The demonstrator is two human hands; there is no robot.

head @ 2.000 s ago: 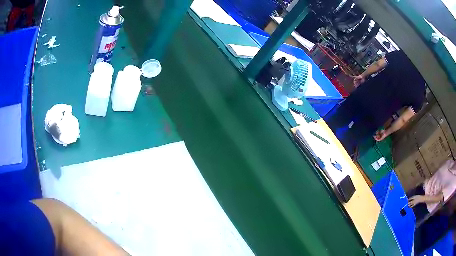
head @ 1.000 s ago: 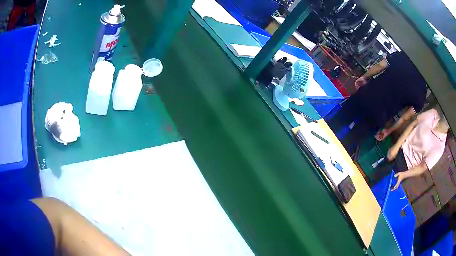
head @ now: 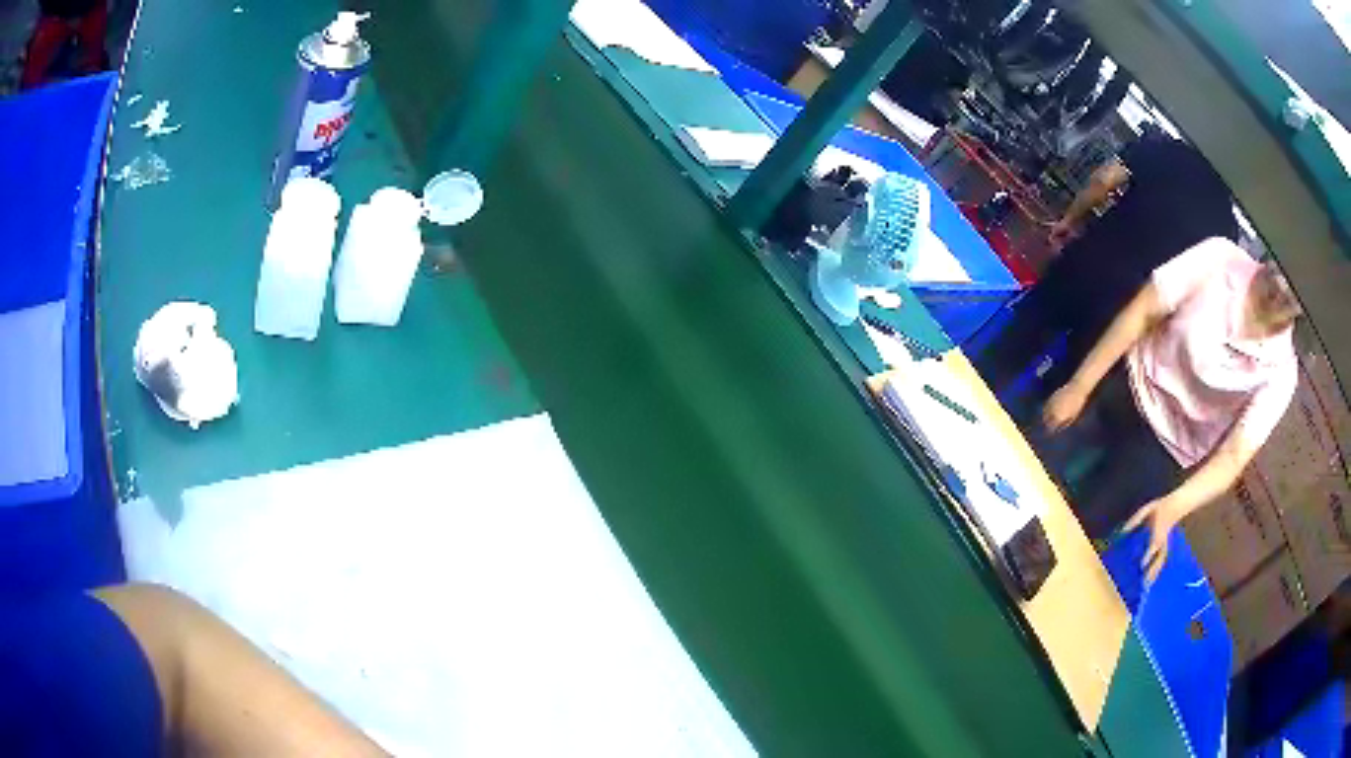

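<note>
A large flat white sheet (head: 430,578) lies on the near end of the green bench. A bare forearm with a blue sleeve, the wearer's, comes in at the lower left over the sheet; its hand is cut off by the bottom edge. My other hand is out of the picture. A crumpled white wad (head: 187,366) lies on the bench beyond the sheet, near the blue tote. Two white plastic bottles, one on the left (head: 298,264) and one on the right (head: 378,259) with its round lid open, stand beside an aerosol can (head: 319,111).
A blue tote (head: 92,296) is left of the bench. Clear and white scraps (head: 145,170) lie near the bench edge. Across the dark green strip are a small fan (head: 877,245), a tan board (head: 1089,637) with papers and a dark case, and two people.
The person in the pink top has moved left into fuller view behind the facing bench, arms reaching downward. The wearer's forearm, the sheet and the bottles look unchanged.
</note>
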